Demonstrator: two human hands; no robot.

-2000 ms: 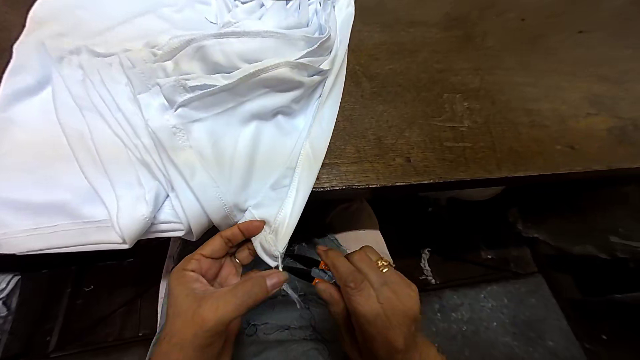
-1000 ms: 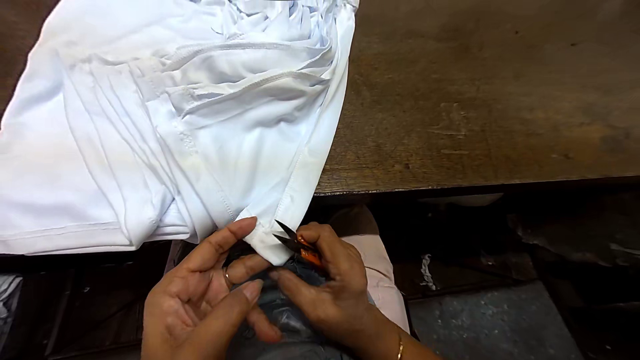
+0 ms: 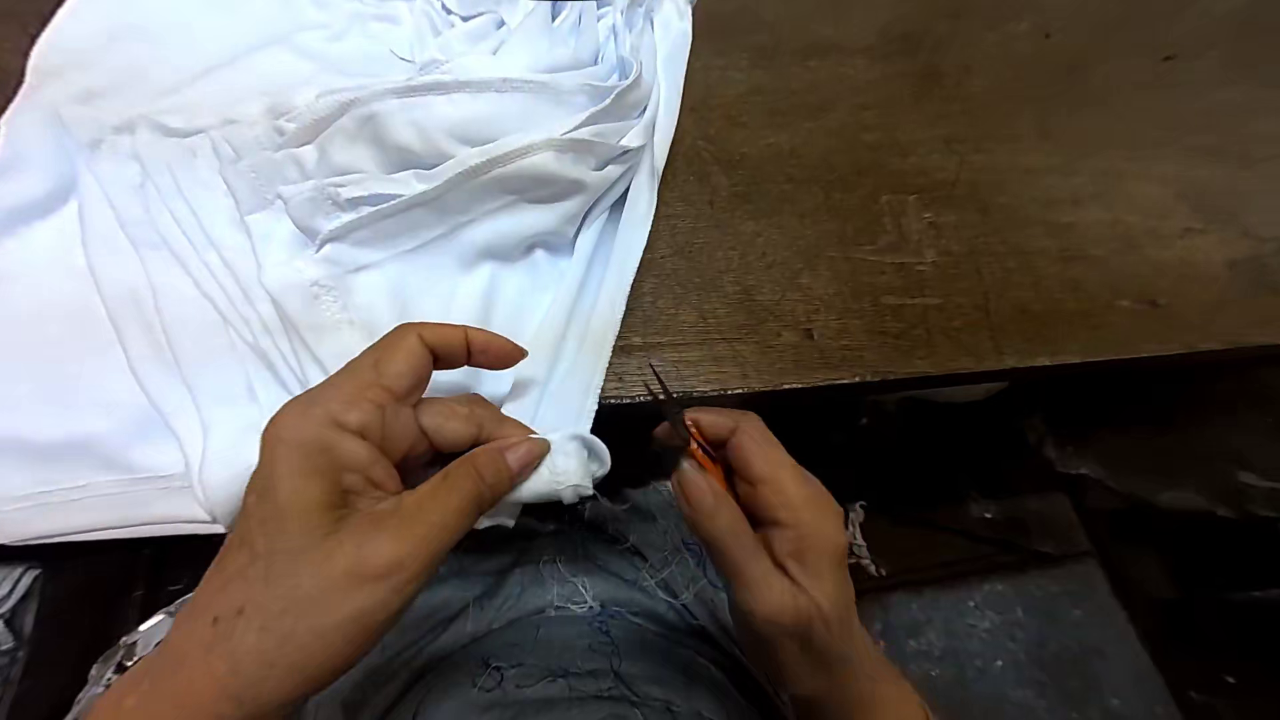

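A stack of white fabric pieces [image 3: 430, 230] with stitched edges lies on the left of the wooden table and hangs over its front edge. My left hand [image 3: 400, 480] pinches a folded corner of the white fabric [image 3: 568, 468] between thumb and fingers, with its index finger lifted. In my right hand [image 3: 765, 530] is a pair of small orange-handled thread snips [image 3: 705, 455], blades pointing up and left. The snips are just right of the corner, not touching it. Their blade tips look slightly apart.
The brown wooden table [image 3: 930, 200] extends to the right, its front edge just beyond my hands. Grey cloth with loose threads [image 3: 570, 610] covers my lap. Below the table at right are a grey panel [image 3: 1010, 620] and a white thread scrap [image 3: 860, 540].
My right hand has drawn the snips to the right, off the fabric corner where they were a second ago. The left hand now holds the corner rolled up, with its index finger raised.
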